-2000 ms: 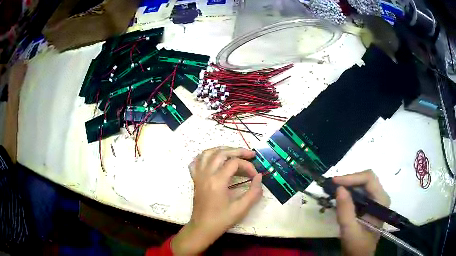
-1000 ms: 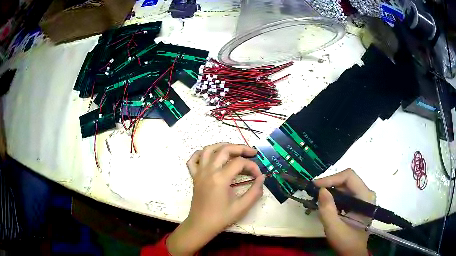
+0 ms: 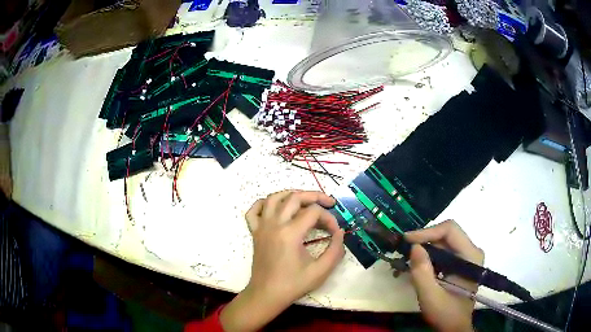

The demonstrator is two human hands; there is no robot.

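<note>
My left hand (image 3: 291, 249) pinches a red and black connector lead (image 3: 317, 240) between thumb and forefinger, its end at the nearest solar panel (image 3: 363, 251). My right hand (image 3: 444, 269) holds the black soldering iron (image 3: 447, 259) like a pen, its tip end low over that panel's green strip, with the feed tube (image 3: 496, 303) below it. The exact tip contact is too blurred to tell. Two more panels with green strips lie just behind, at the front of the dark overlapping row of panels (image 3: 447, 146).
The lead pile (image 3: 317, 120) lies at centre, with the clear hood rim (image 3: 369, 59) behind. Wired panels (image 3: 175, 107) are heaped at left. Red loops (image 3: 543, 227) and the soldering station (image 3: 547, 148) are at right. A cardboard box (image 3: 113, 26) stands back left.
My right hand has brought the iron leftward and down to the nearest panel, where it was held off to the right two seconds ago. My left hand keeps nearly the same place.
</note>
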